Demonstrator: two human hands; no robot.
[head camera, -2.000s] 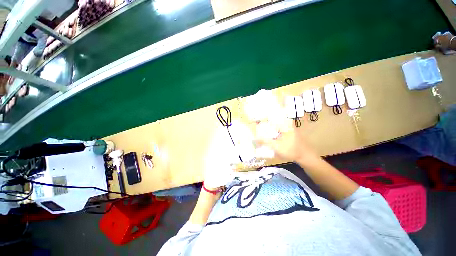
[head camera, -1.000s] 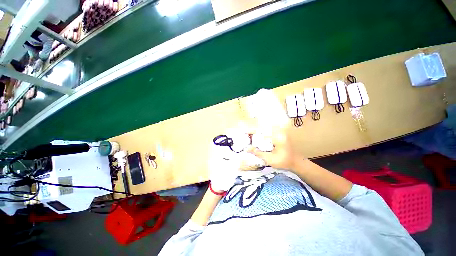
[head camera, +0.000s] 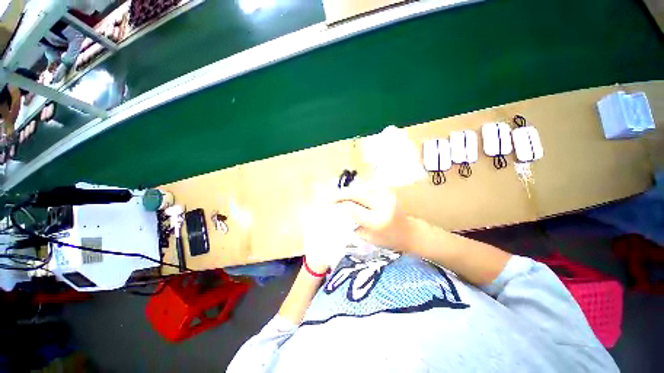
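My left hand (head camera: 327, 232), in a white glove and washed out by glare, is in front of my body at the bench's near edge. My right hand (head camera: 378, 217) is bare and touches it, fingers bent over the same spot. A black cord (head camera: 347, 178) sticks out beyond the hands; the white device it belongs to blends into the glove and glare. A white cloth (head camera: 393, 154) lies just beyond my right hand. Several white devices (head camera: 464, 147) with black cords lie in a row to the right of it.
A green conveyor belt (head camera: 306, 109) runs beyond the brown bench (head camera: 277, 211). A white machine (head camera: 109, 244), a black phone (head camera: 196, 232) and a small cable (head camera: 220, 222) are at left. Small pale pieces (head camera: 524, 173) and a bluish plastic box (head camera: 626, 115) are at right. Red stools (head camera: 193, 306) stand below.
The cord loop, first stretched out beyond my left hand, is now bunched close to the hands. My right hand has moved left onto the left hand. The view has shifted slightly.
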